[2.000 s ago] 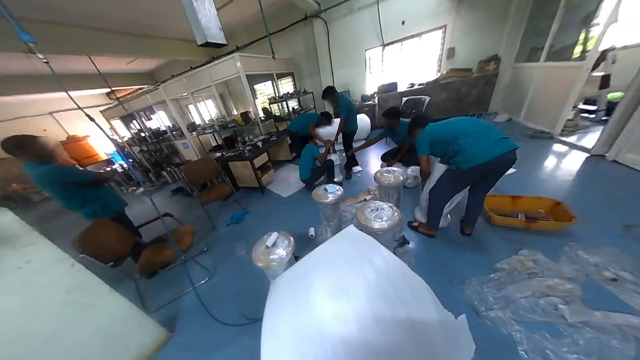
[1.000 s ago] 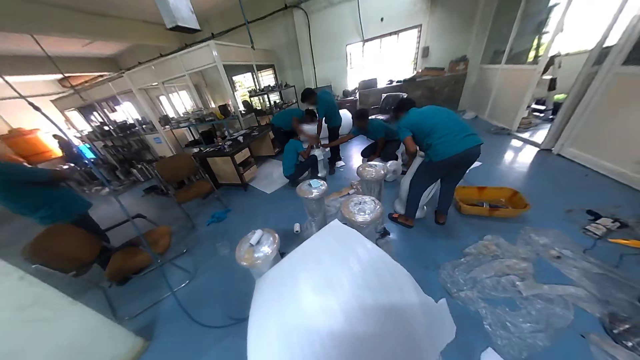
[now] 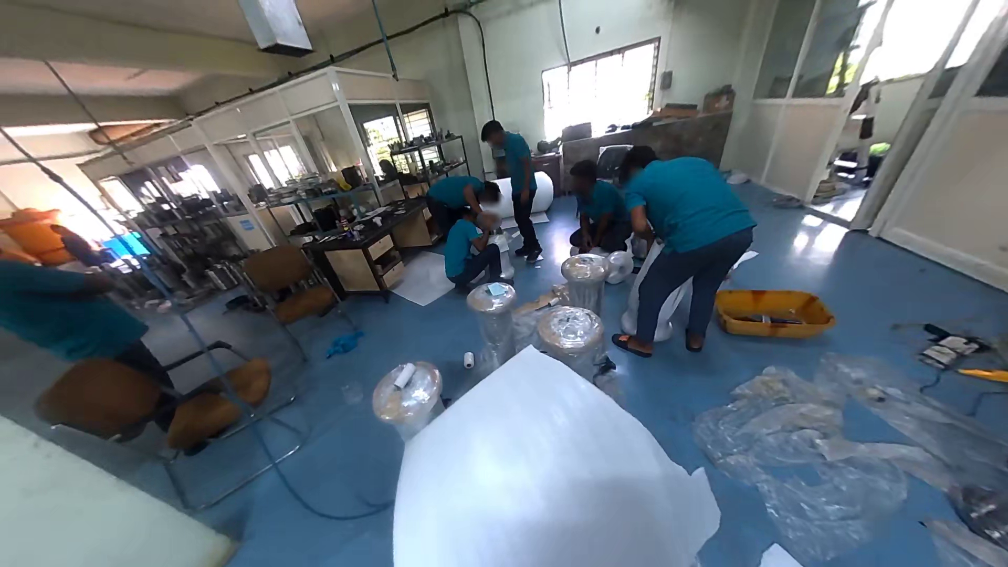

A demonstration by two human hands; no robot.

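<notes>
Neither of my hands shows; the large white sheet (image 3: 543,472), which looks like packing foam, fills the lower middle of the view and may hide them. Just beyond its upper edge stand several flanged cylinders wrapped in clear film, among them a near one (image 3: 571,331), one at the left with a small white roll on top (image 3: 405,394), one bearing a pale blue slip (image 3: 491,299) and one farther back (image 3: 585,272). A small white roll (image 3: 469,360) lies on the floor between them.
Crumpled clear plastic film (image 3: 795,449) covers the floor at right, near a yellow tub (image 3: 776,315). Co-workers in teal shirts crouch, bend and stand ahead; one bends (image 3: 689,205) over white wrapping. Brown chairs (image 3: 213,402) and another person (image 3: 63,307) are at left. A hose (image 3: 276,465) crosses the floor.
The person at the far left has shifted in the view. The white sheet stays at the lower middle, and the co-workers ahead remain gathered around their work.
</notes>
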